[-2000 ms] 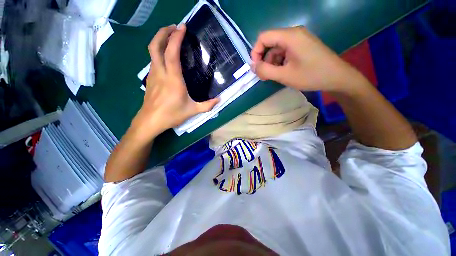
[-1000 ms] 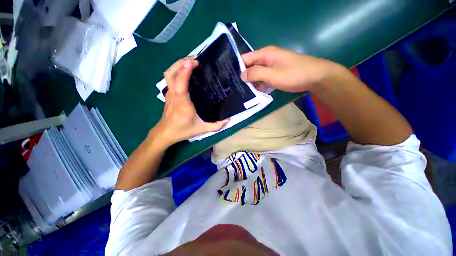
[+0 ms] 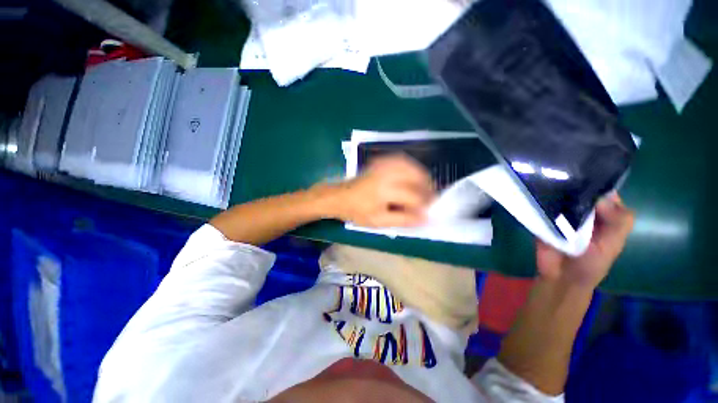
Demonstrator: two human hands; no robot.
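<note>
My right hand (image 3: 589, 244) holds a glossy black panel (image 3: 535, 102) by its lower right corner, tilted and raised above the bench. A small white label (image 3: 564, 227) shows near that corner, and a thin white sheet (image 3: 516, 206) hangs along the panel's lower edge. My left hand (image 3: 394, 193) is blurred over another black panel (image 3: 460, 155), which lies on white sheets on the bench. A blurred white piece lies at its fingers; I cannot tell whether the hand grips it.
Grey-faced pieces (image 3: 118, 118) stand in a row at the left on the green bench top (image 3: 291, 102). Loose white sheets and clear bags (image 3: 315, 35) lie at the far side, with a curled pale strip. Blue crates (image 3: 86, 291) are below.
The view has turned left. My right hand has lifted the black panel off the stack to the right, uncovering another panel. My left hand has let go of the lifted panel's edge.
</note>
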